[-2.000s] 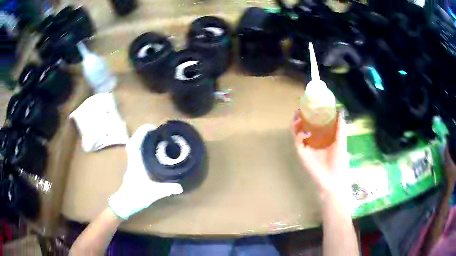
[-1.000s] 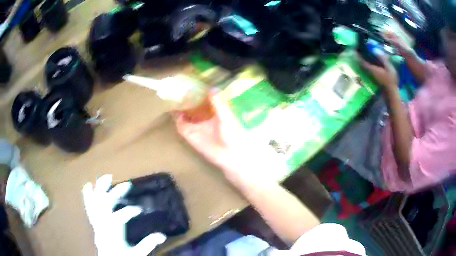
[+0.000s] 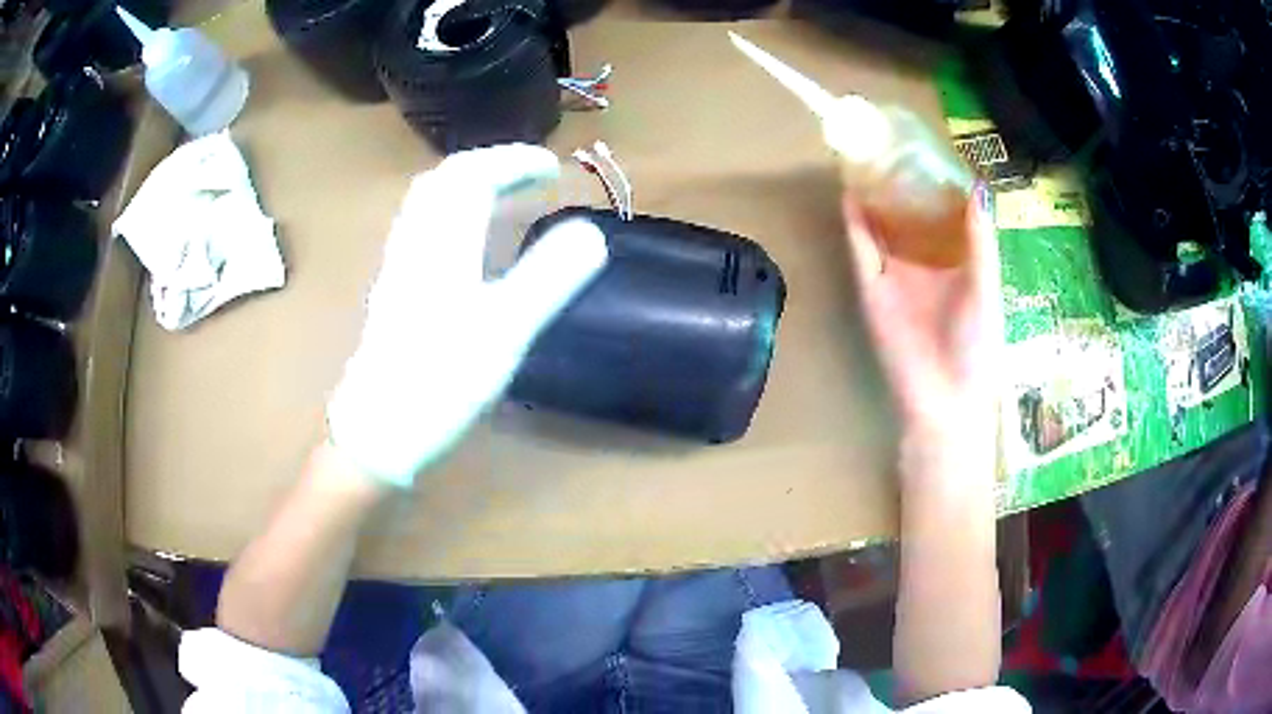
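A black speaker housing point(image 3: 656, 335) lies on its side on the brown cardboard, with red and white lead wires point(image 3: 608, 179) sticking out behind its left end. My left hand point(image 3: 447, 307), in a white glove, is at the housing's left end with thumb and fingers apart. The thumb overlaps the housing; whether it touches is unclear. My bare right hand point(image 3: 928, 314) holds the glue bottle point(image 3: 907, 188) of amber liquid to the right of the housing. Its long pale nozzle points up and left, away from the housing.
A whitish squeeze bottle point(image 3: 193, 81) and a crumpled white rag point(image 3: 202, 237) are at the left. Black housings point(image 3: 467, 77) stand at the back and along the left edge. Glossy black parts point(image 3: 1172, 140) are heaped at the right beside green printed cardboard point(image 3: 1053, 363). A pink sleeve shows lower right.
The view has swung back left from the co-worker's side. The housing now lies on its side with its wires showing. My left hand has moved up to its left end. My right hand still holds the bottle.
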